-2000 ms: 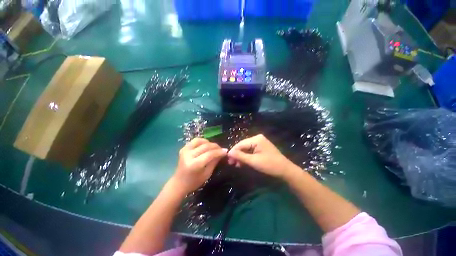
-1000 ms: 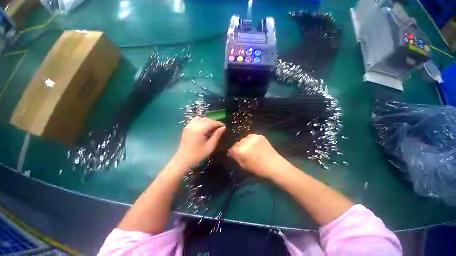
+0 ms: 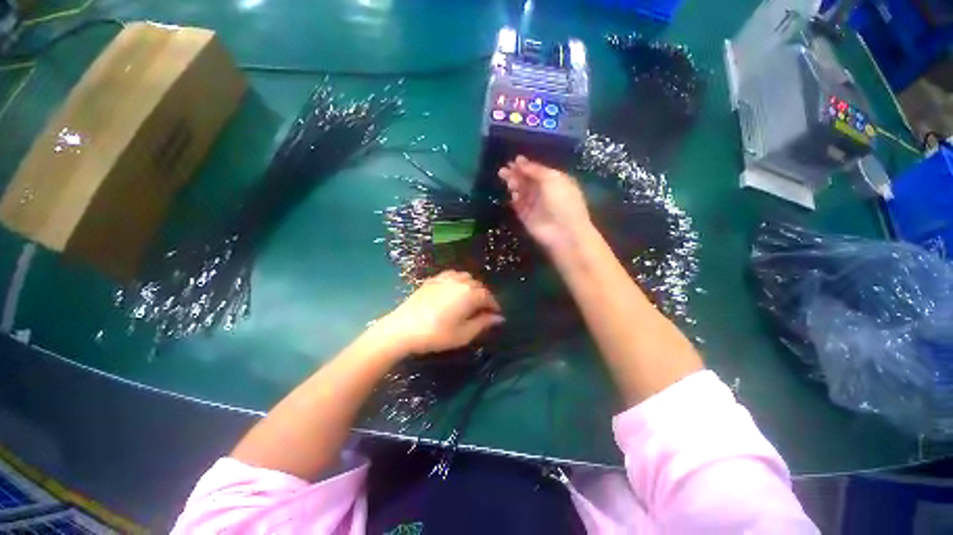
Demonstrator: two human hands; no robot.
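Note:
A large pile of black wire leads (image 3: pixel 617 225) with silvery tips lies under and around my hands. My left hand (image 3: pixel 449 313) is low over the pile with fingers curled; whether it pinches a lead is too blurred to tell. My right hand (image 3: pixel 547 204) is at the front of the dark tape dispenser (image 3: pixel 537 96), fingertips at its lower front face; I cannot tell if they hold anything. The dispenser shows a red display and coloured buttons. A small green piece (image 3: pixel 454 231) lies on the pile above my left hand.
A brown carton (image 3: pixel 115 136) stands at left beside a separate wire bundle (image 3: pixel 251 199). More dark leads (image 3: pixel 656 78) lie behind the dispenser at right. A grey machine (image 3: pixel 789 105) stands upper right, with bagged wires (image 3: pixel 857 324) below it and a blue bin (image 3: pixel 920 199) at the right edge.
My right hand has moved from beside my left hand up to the dispenser's front. My left hand has moved slightly down and right. The camera view has shifted a little.

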